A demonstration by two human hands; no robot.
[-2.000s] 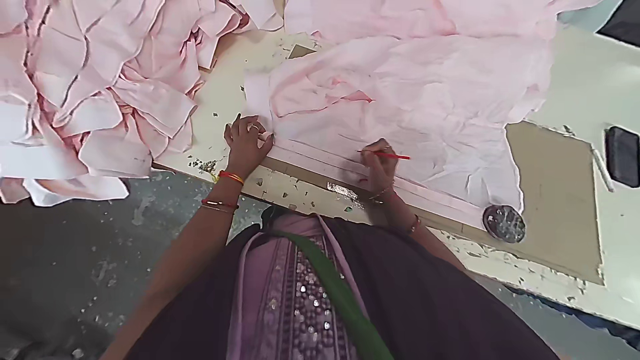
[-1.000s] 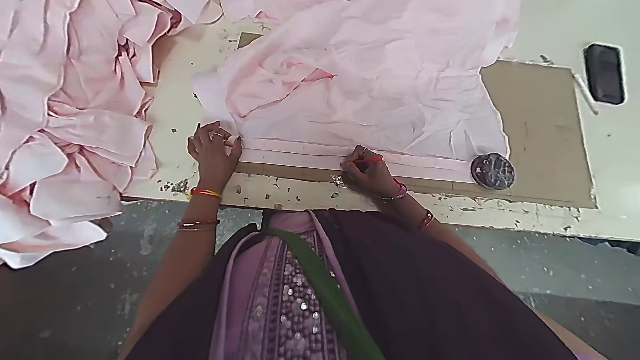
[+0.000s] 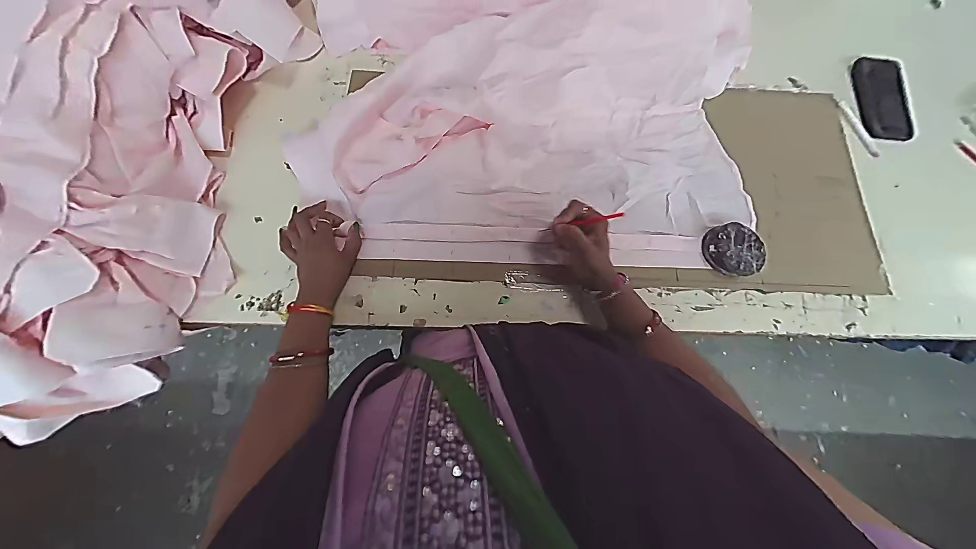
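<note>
A pale pink fabric piece [image 3: 549, 160] lies over a brown cardboard sheet [image 3: 801, 183], its long folded band running along the near edge. My left hand [image 3: 316, 240] rests at the band's left end, with a bit of the cloth's edge between thumb and fingers. In my right hand [image 3: 583, 236] is a thin red pen or pencil [image 3: 602, 219], held low over the band right of its middle; its tip is hidden by the fingers. A round dark weight [image 3: 733, 248] sits on the band's right end.
A heap of pink fabric pieces [image 3: 137, 168] covers the table's left side and hangs over its edge. At the right lie a black phone [image 3: 881, 99], a thin white stick [image 3: 858, 128] and part of a red object [image 3: 966, 150]. The worn table edge [image 3: 457, 309] runs before me.
My right hand, still with the red pen or pencil, has shifted along the band toward the round weight since a second ago. My left hand stays at the band's left end.
</note>
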